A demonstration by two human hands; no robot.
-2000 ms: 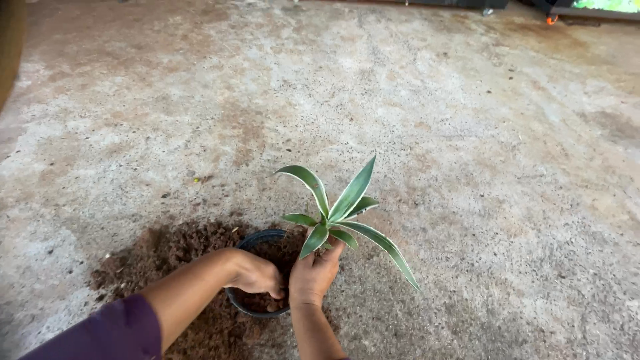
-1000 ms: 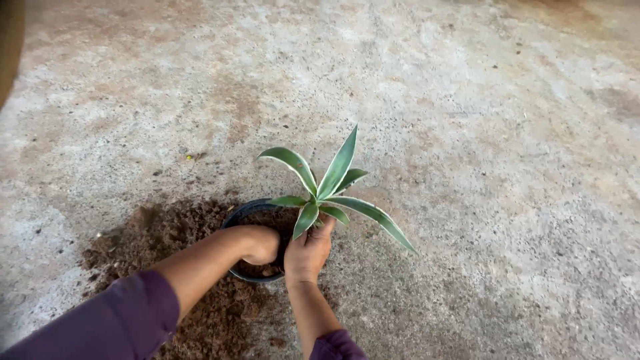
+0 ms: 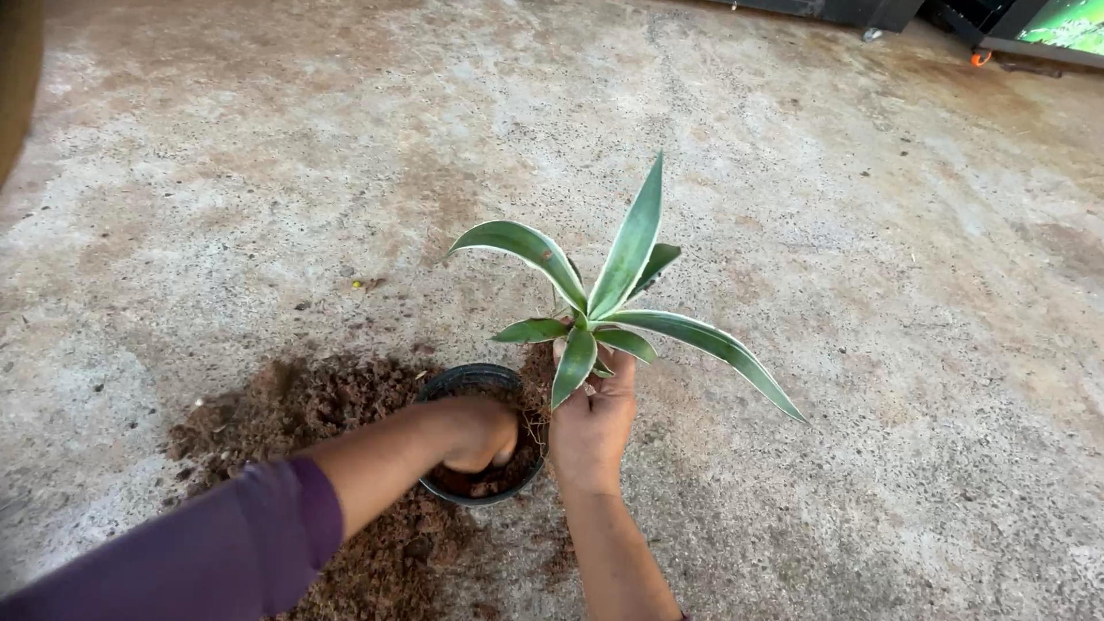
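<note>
A plant with white-edged green leaves, perhaps an agave, is held at its base by my right hand, just right of a round black plastic pot. Soil and thin roots hang below its leaves beside the pot's rim. My left hand reaches down into the pot, on brown soil; its fingertips are partly hidden, so whether they grip anything does not show. Loose brown soil lies on the floor to the left of the pot and below it.
Rough concrete floor surrounds the pot. Dark furniture on casters stands at the upper right, beside a unit with a bright green panel. A blurred brown object edges the upper left.
The plant's root end now shows beside the pot, where my hands hid it before. My left hand stays in the pot and my right hand still holds the plant.
</note>
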